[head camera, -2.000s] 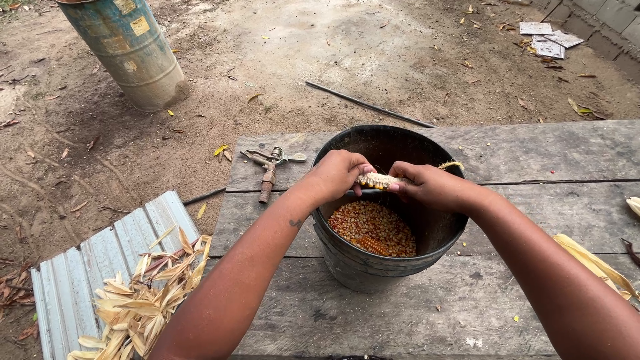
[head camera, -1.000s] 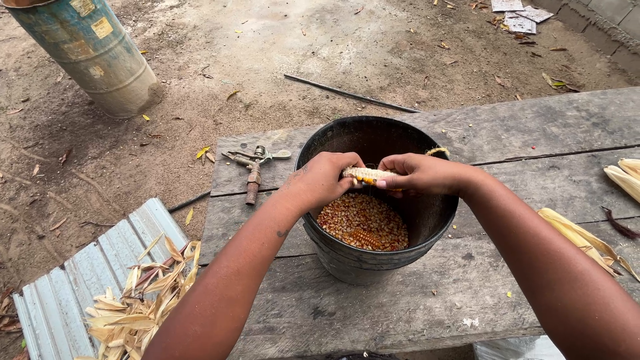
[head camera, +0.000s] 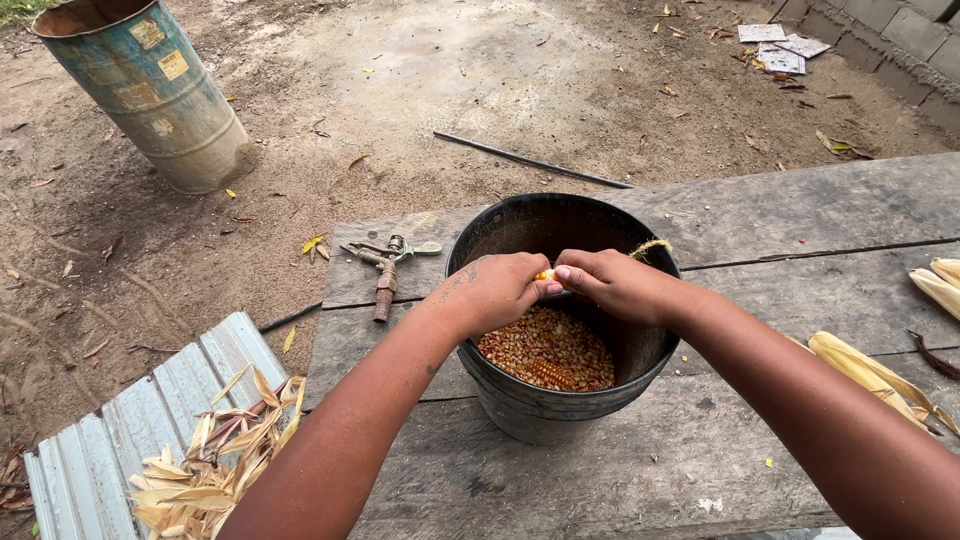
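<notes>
Both my hands meet over a black plastic bucket (head camera: 562, 405) and grip one corn cob (head camera: 547, 276), of which only a short stretch with some yellow kernels shows between the fingers. My left hand (head camera: 499, 289) has the cob's left part, and my right hand (head camera: 619, 283) has the right part, its thumb pressed near the middle. Loose corn kernels (head camera: 555, 345) lie in the bucket below, with a ridged piece bearing rows of kernels on top of them. A frayed yellowish cord (head camera: 651, 246) hangs at the bucket's rim, just behind my right hand.
The bucket stands on a weathered plank table (head camera: 742, 450). A metal valve fitting (head camera: 386, 281) lies left of it, husked ears (head camera: 862, 371) at right. Dry husks (head camera: 217, 457) rest on a corrugated metal sheet (head camera: 120, 442). Beyond are a rusty drum (head camera: 161, 97), a rod (head camera: 525, 159) and a block wall (head camera: 907, 37).
The cob showed more of its pale, bare length between my hands earlier; now my fingers are closer together and cover most of it. The hands have stayed over the bucket.
</notes>
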